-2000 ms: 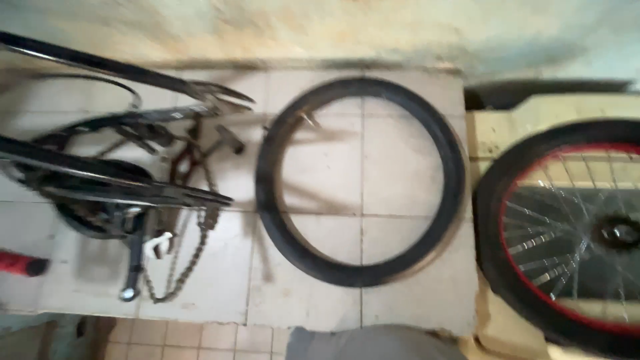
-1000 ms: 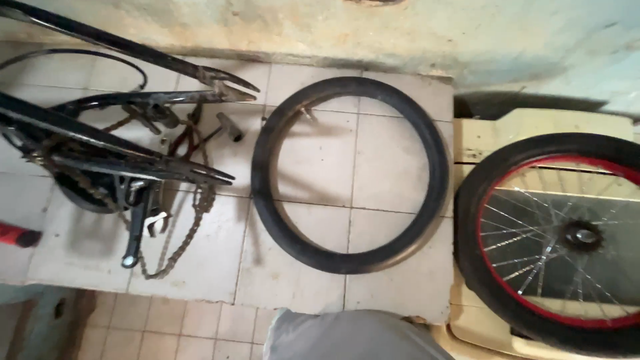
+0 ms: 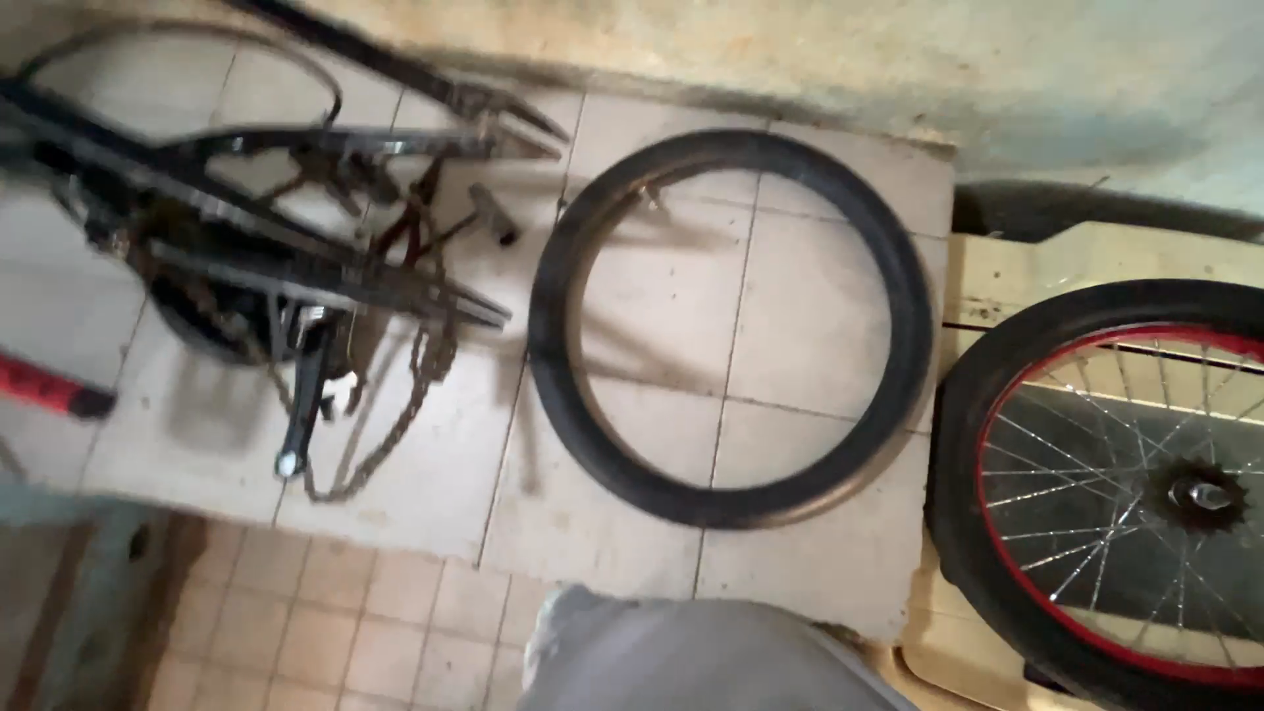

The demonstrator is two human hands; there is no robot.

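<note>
Neither my left hand nor my right hand shows in the head view. An inflated bicycle inner tube (image 3: 558,346) lies flat on the tiled bench, its metal valve (image 3: 649,196) pointing inward at the upper left. To its left is a black bicycle frame (image 3: 267,222) with a crank arm (image 3: 308,405) and a chain (image 3: 395,430) hanging loose. A small hammer-like tool (image 3: 492,214) lies between frame and tube. At the right, a wheel with a black tire (image 3: 963,474), red rim and rear sprocket (image 3: 1195,496) rests on a cream-coloured surface. The picture is somewhat blurred.
A red handle grip (image 3: 59,387) reaches in from the left edge. Behind the tiled bench (image 3: 602,553) stands a stained wall (image 3: 839,49). Grey cloth (image 3: 681,657) rises at the bottom edge, in front of the bench. Floor tiles (image 3: 346,602) show at the lower left.
The view has shifted and tilted somewhat; the tube, frame and wheel keep their places relative to each other.
</note>
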